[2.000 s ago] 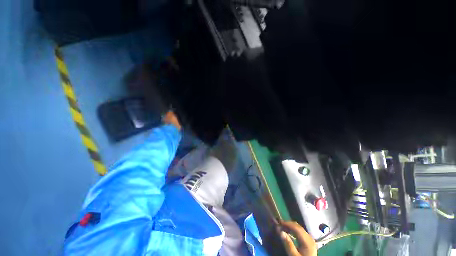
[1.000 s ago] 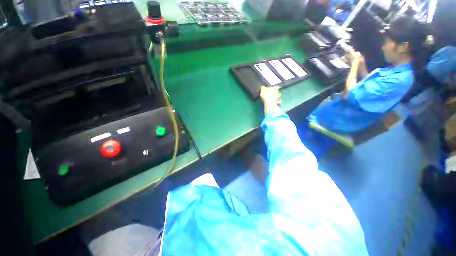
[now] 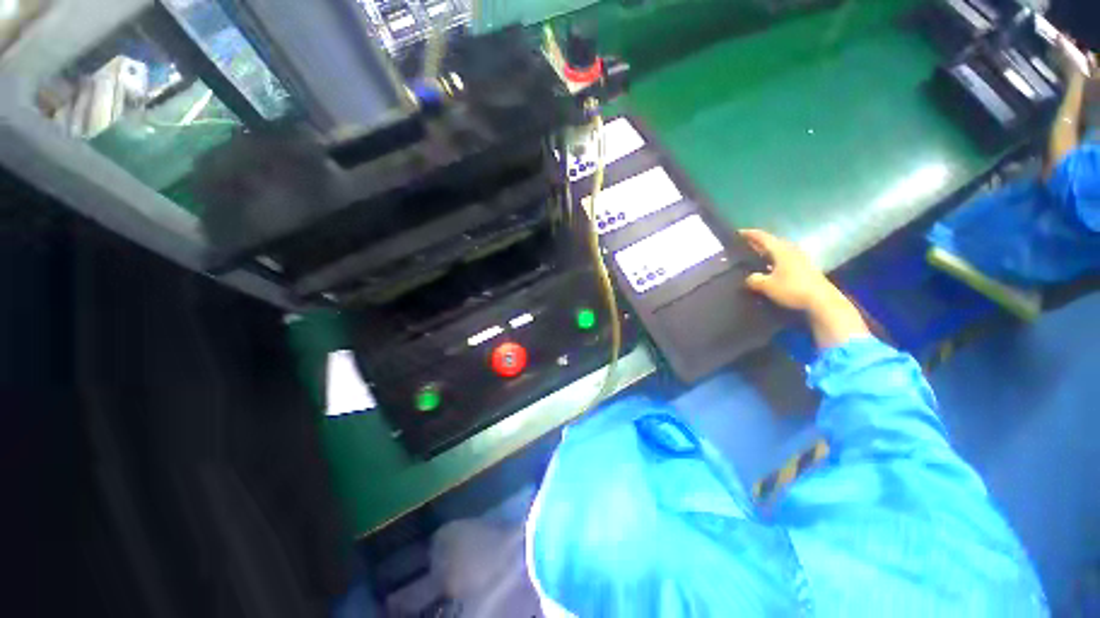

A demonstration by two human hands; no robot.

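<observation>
A black phone tray [image 3: 714, 319] lies at an angle beside the press's right side, its near end at the bench's front edge. Three white-backed phones [image 3: 670, 254] with dark camera circles sit in its pockets; the near pocket is bare. My right hand [image 3: 784, 275] holds the tray's right edge, thumb and fingers at the rim. The black press [image 3: 410, 423] stands left of the tray, with two green buttons and a red button [image 3: 509, 360] on its panel. My left hand is not in view.
A yellowish air hose [image 3: 612, 302] hangs across the tray's left side, below the red-ringed regulator [image 3: 583, 73]. A white slip [image 3: 349, 383] lies left of the press. At the right, a person in blue works beside black trays [image 3: 989, 97].
The tray has moved left along the bench to the press, with my right hand on it. The view has turned, so the press appears further right than one second ago.
</observation>
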